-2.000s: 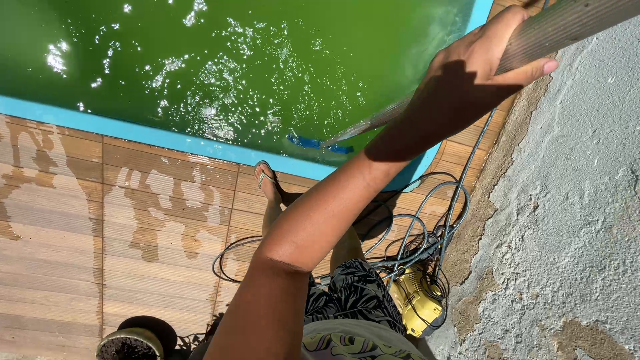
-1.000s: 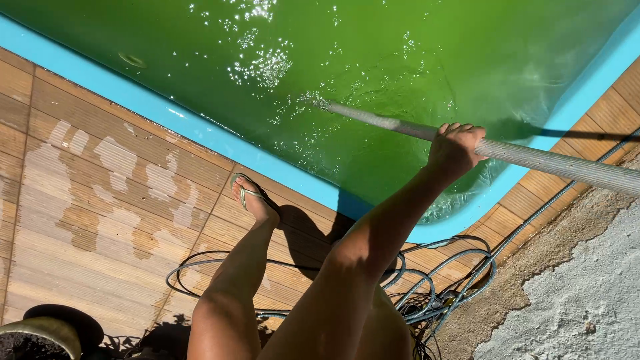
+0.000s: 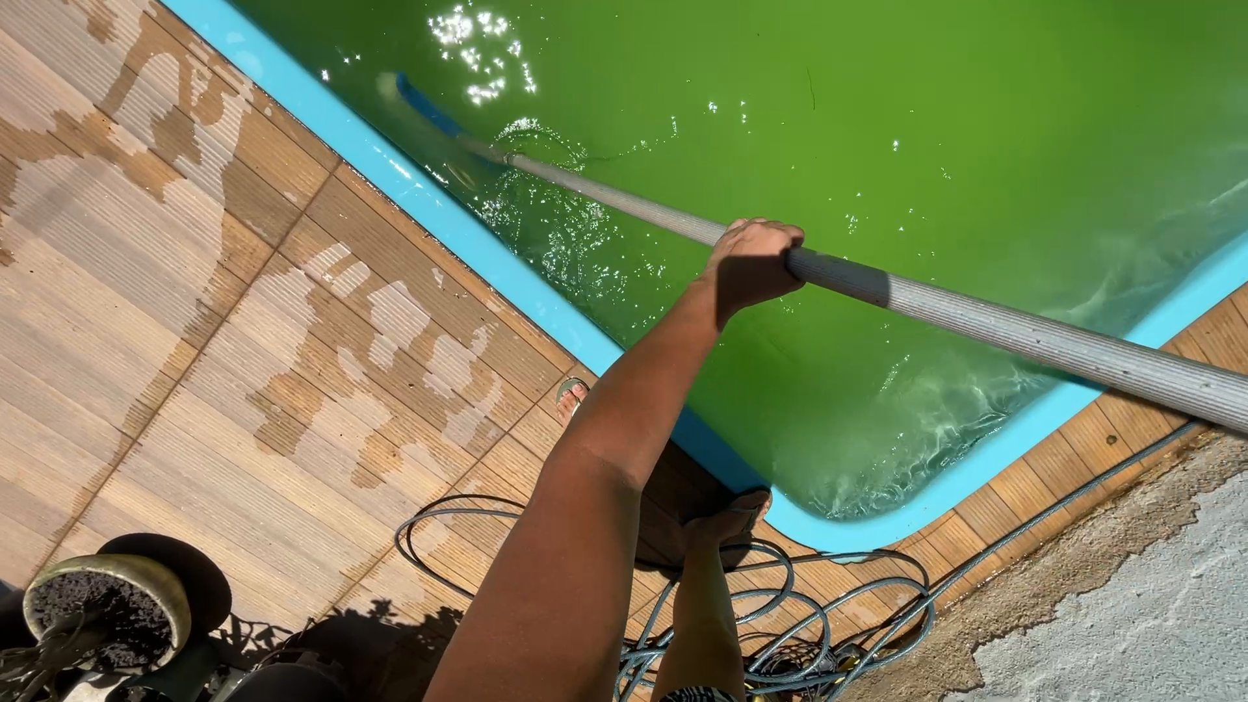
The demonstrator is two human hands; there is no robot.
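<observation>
My left hand (image 3: 756, 261) is closed around a long ribbed metal pole (image 3: 1024, 331) above the green water. Down and to the left the pole slopes into the pool (image 3: 936, 166), where a blue curved pool-brush head (image 3: 427, 105) lies underwater near the light-blue edge. The pole's other end runs out of view at the right. My right hand is not in view.
Light-blue pool rim (image 3: 468, 229) borders wood-look deck tiles (image 3: 244, 361) with wet patches. Looped hose (image 3: 819, 600) lies around my foot (image 3: 741, 517) at the pool corner. A rough wall (image 3: 1131, 604) stands lower right, a potted plant (image 3: 112, 614) lower left.
My left hand still grips the pole. The blue brush head, out of sight one second ago, now shows along the pool's left edge. One foot now stands at the pool corner. The view has shifted.
</observation>
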